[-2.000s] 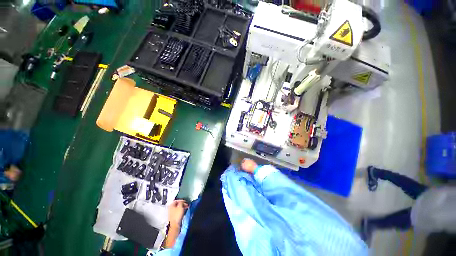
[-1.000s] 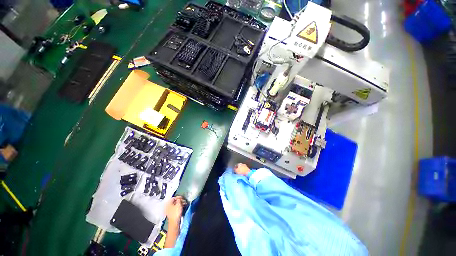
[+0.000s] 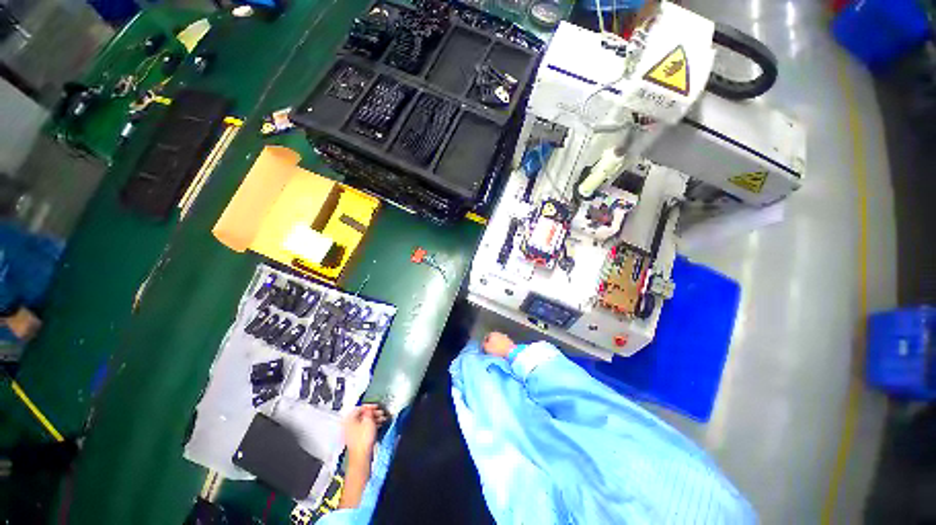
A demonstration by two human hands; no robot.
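Small black components (image 3: 313, 323) lie in loose rows on a grey liner (image 3: 221, 410) at the lower left, with a flat dark plate (image 3: 277, 455) at its near end. My left hand (image 3: 362, 426) rests at the liner's right edge, beside the components. Something small and dark shows at its fingertips, too blurred to tell if it is held. My right hand (image 3: 499, 345) is at the front edge of the white benchtop machine (image 3: 554, 292), partly hidden by its blue sleeve; its fingers are unclear.
An open carton (image 3: 293, 210) with yellow inside stands beyond the liner. Stacked black compartment trays (image 3: 452, 113) stand left of the machine. A long black tray (image 3: 177, 154) lies farther left. A blue mat or panel (image 3: 698, 344) is beside the machine, and a blue bin (image 3: 901, 352) is far right.
The machine's moving arm swung left and is now back farther right over the bed. The inner fixture has come forward compared with two seconds ago. Both hands stay in nearly the same places.
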